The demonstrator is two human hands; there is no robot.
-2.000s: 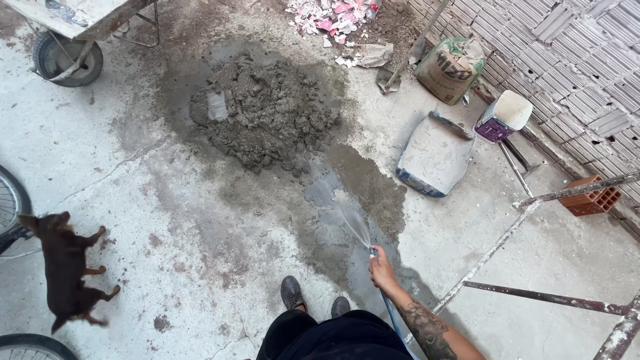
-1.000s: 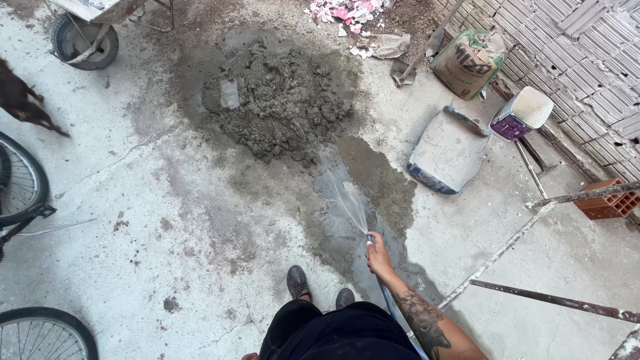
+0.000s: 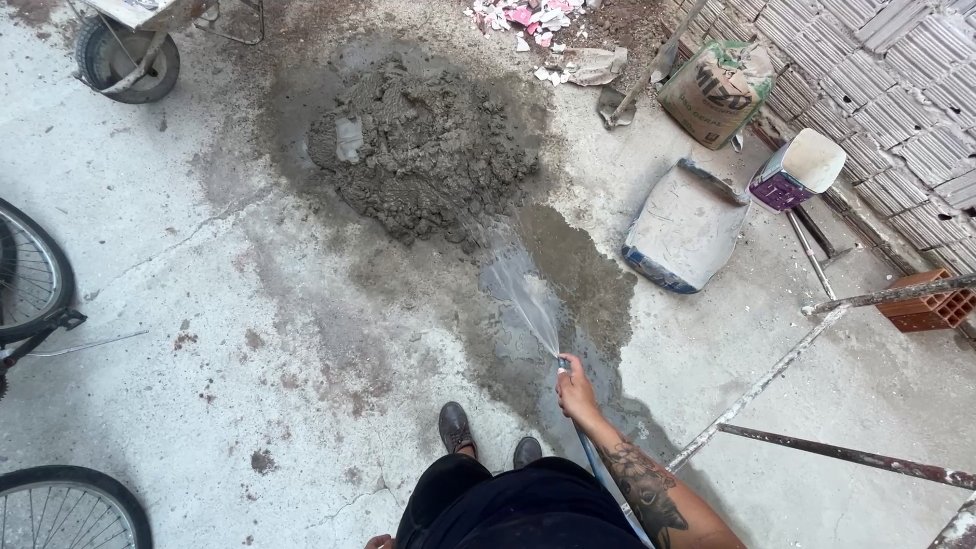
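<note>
My right hand (image 3: 576,389) grips the end of a blue garden hose (image 3: 595,465), thumb at its mouth. Water (image 3: 526,297) fans out from it, up and to the left, toward the lower right side of a heap of wet grey mortar (image 3: 435,145). A pale, flat piece (image 3: 348,139) lies on the heap's left part. Wet concrete floor (image 3: 564,259) spreads between the heap and my hand. Only a small part of my left hand (image 3: 379,542) shows at the bottom edge, beside my dark trousers; its fingers are mostly hidden.
A wheelbarrow (image 3: 130,57) stands upper left, bicycle wheels (image 3: 69,503) at the left edge. On the right are a shovel (image 3: 616,107), a cement bag (image 3: 717,95), a cut-open container (image 3: 686,229), a paint bucket (image 3: 797,169), a hollow brick (image 3: 926,301) and a paint-spattered metal frame (image 3: 770,377).
The dark dog at the left has moved out of view. Part of my left hand now shows at the bottom edge. Water keeps spraying from the hose in my right hand.
</note>
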